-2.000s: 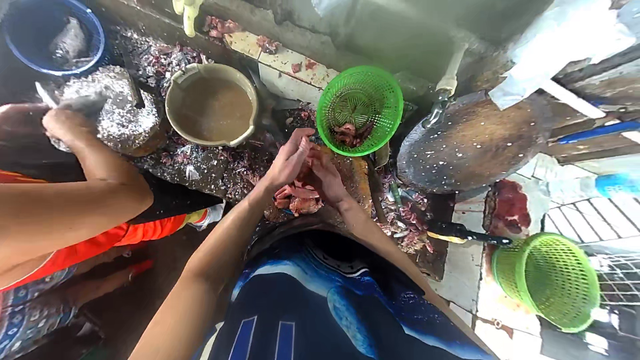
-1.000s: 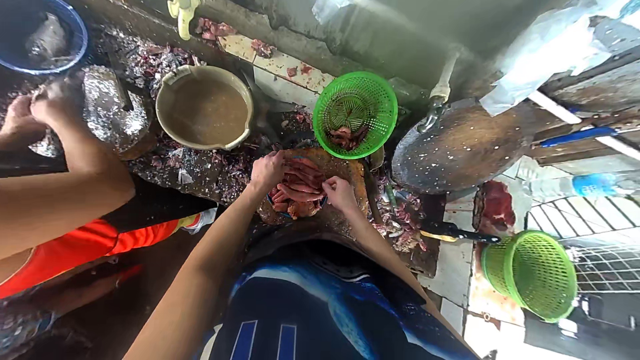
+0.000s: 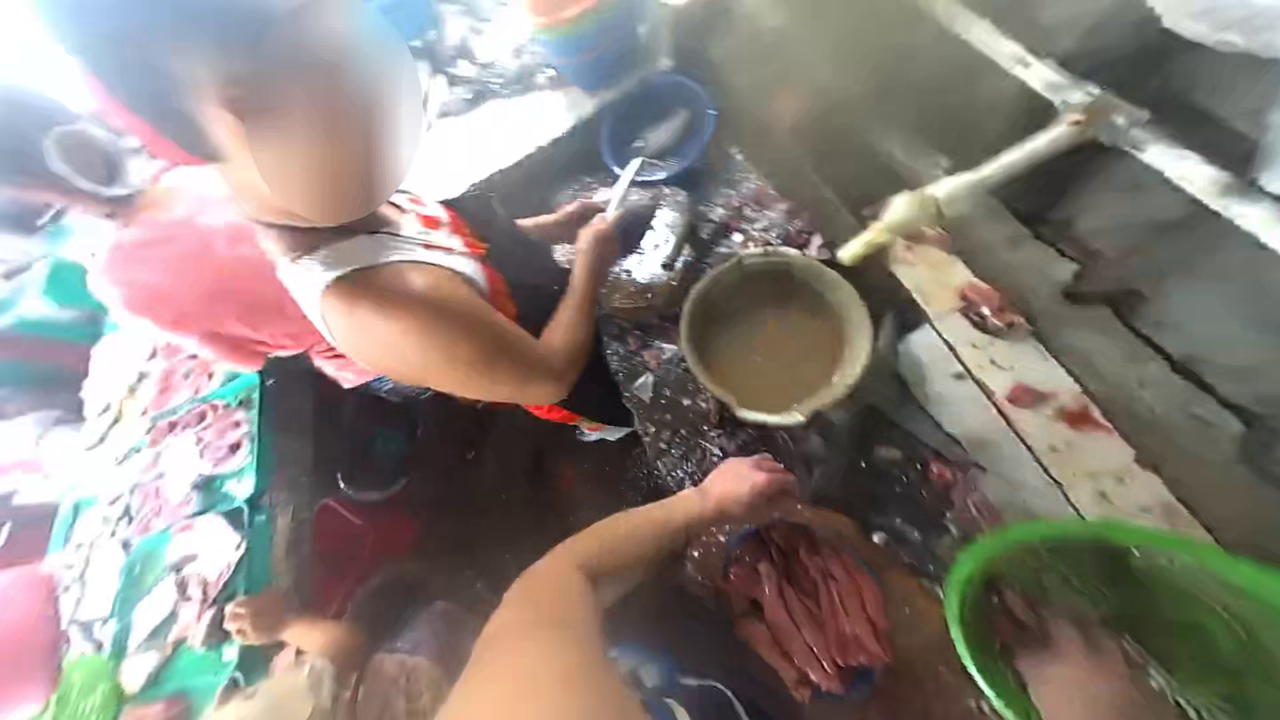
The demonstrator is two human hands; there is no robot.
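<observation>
Beside a pile of reddish meat or fish strips [image 3: 815,610], at its upper left edge, my left hand [image 3: 750,488] is curled; whether anything is in it cannot be told. The strips lie in a bundle on a wooden block [image 3: 915,635], with a bit of blue showing beneath them. My right hand [image 3: 1080,675] reaches down inside the green plastic basket [image 3: 1100,535] at the lower right. It is blurred, and its fingers and whatever they touch are hidden.
A basin of murky water [image 3: 775,335] stands beyond my left hand. At the left a co-worker's hand [image 3: 598,240] holds a knife [image 3: 625,187] over a chopping block [image 3: 650,235]. Behind are a blue basin [image 3: 660,125] and a pipe with a tap [image 3: 905,215]. Scraps lie on a tiled ledge [image 3: 1040,400].
The view has swung strongly left. My right hand has gone from the strips into the green basket. My left hand remains near the strips. The co-worker's knife is visible again.
</observation>
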